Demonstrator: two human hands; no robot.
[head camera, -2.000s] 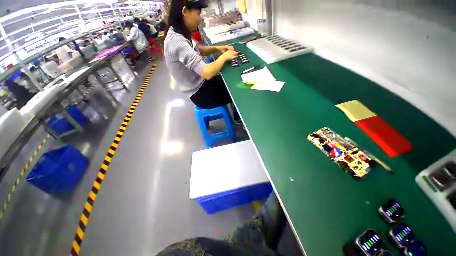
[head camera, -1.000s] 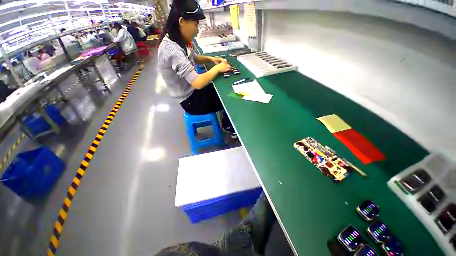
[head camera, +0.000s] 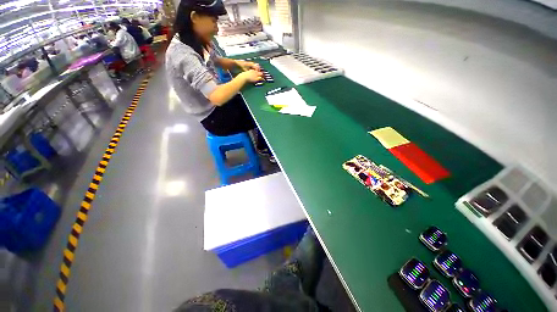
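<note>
No hand of mine is in the picture. Several smartwatch units with lit screens lie on the green bench at the bottom right: one stands at the far end (head camera: 433, 237), and another (head camera: 414, 273) lies nearer the bench edge, partly over a black mat (head camera: 400, 291). Their screens show short rows of white, purple and green marks. The lowest units are cut off by the frame's edge. A white blister tray (head camera: 469, 209) at the right holds dark, unlit watches (head camera: 490, 200) in its pockets.
A phone in a patterned case (head camera: 375, 180) lies beside a pen (head camera: 413, 187). A yellow and red card (head camera: 420, 162) lies behind. Paper slips (head camera: 293, 102) lie farther up the bench. A person (head camera: 201, 67) sits there on a blue stool (head camera: 231, 155). A white-topped blue crate (head camera: 253, 210) stands beside the bench.
The view has turned to the right and down, so the bench things appear farther left, and more of the lit watches and the white tray shows. No thing on the bench has visibly moved.
</note>
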